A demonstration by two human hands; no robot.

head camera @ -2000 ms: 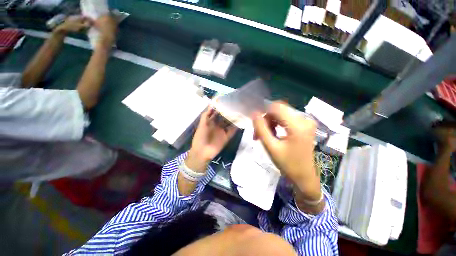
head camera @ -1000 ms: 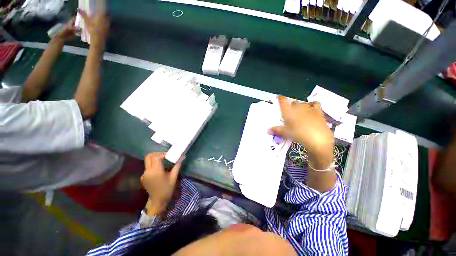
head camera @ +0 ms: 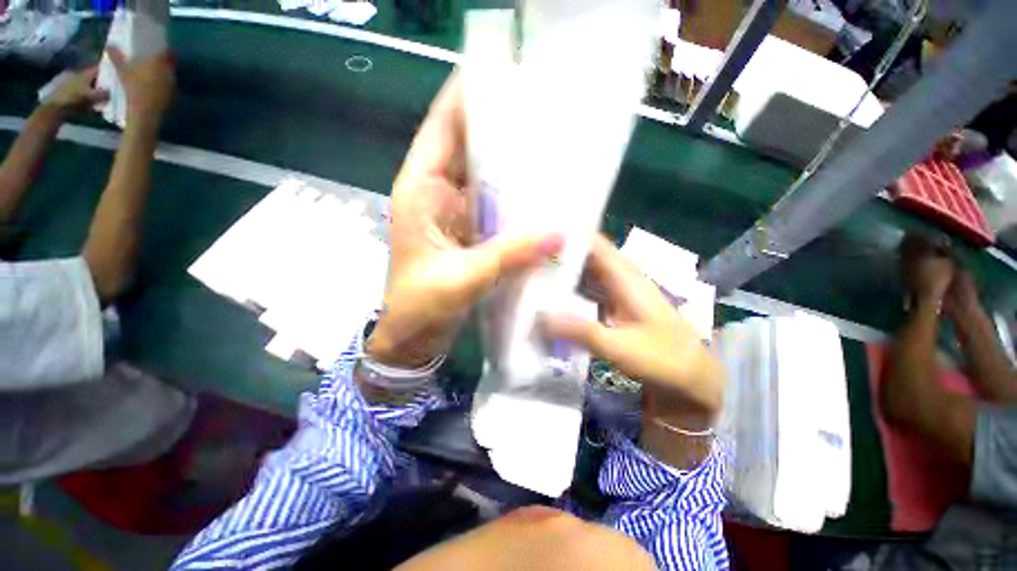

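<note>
A white carton with purple print is raised close to the camera, blurred and large. My left hand grips it from the left with the thumb across its front. My right hand holds its lower right part. Flat carton blanks lie below my hands, partly hidden by them. Erected white boxes lie side by side at the left.
A spare carton stack stands at right. Small folded papers and rubber bands lie beside it. A grey metal post slants across the upper right. Workers' arms show at left and right, with a red tray at far right.
My left hand has left the row of erected boxes and moved up and right. My right hand has lifted a carton off the blanks, and both hands now hold it. The camera view has shifted.
</note>
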